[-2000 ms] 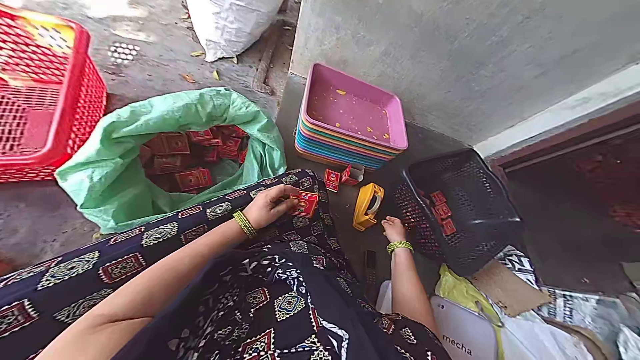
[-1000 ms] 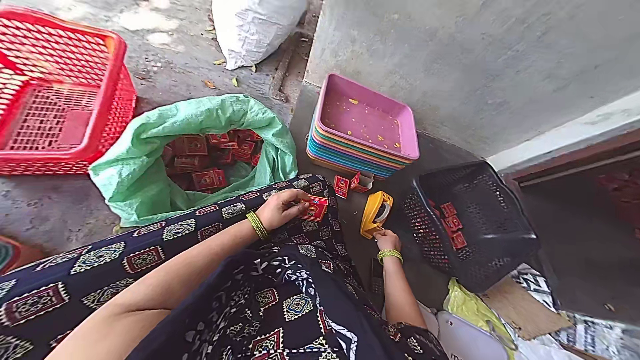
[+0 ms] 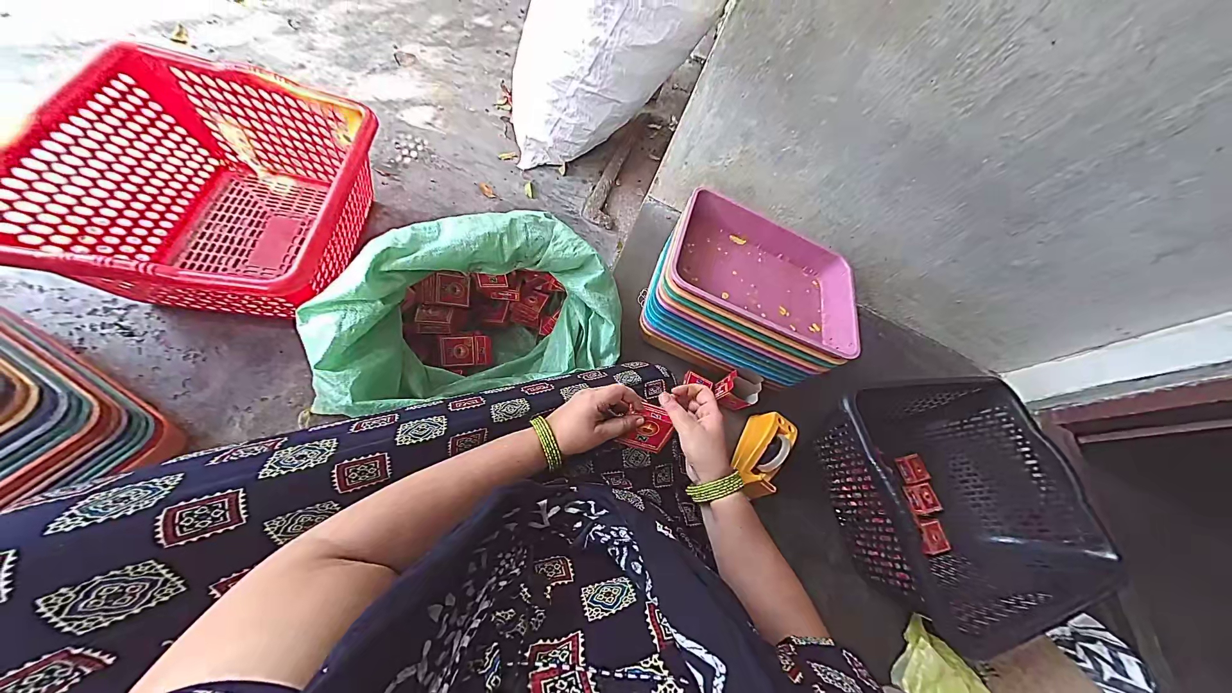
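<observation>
A small red printed box is gripped by my left hand over my lap. The fingertips of my right hand are pinched together at the box's upper right edge; whether they hold a bit of tape I cannot tell. Just right of that hand stands a yellow tape dispenser with a roll in it. More red boxes lie on the floor behind my hands. A green woven sack holds many similar boxes. Several red boxes show at the black basket.
Stacked plastic trays, a pink one on top, stand against the grey wall. A red basket is at the upper left, more stacked trays below it. A white sack stands at the back, a yellow-green bag by the black basket.
My right hand has moved from the yellow tape dispenser to the red box in my left hand. The view has swung left, bringing in more of the red basket and the stacked trays at left.
</observation>
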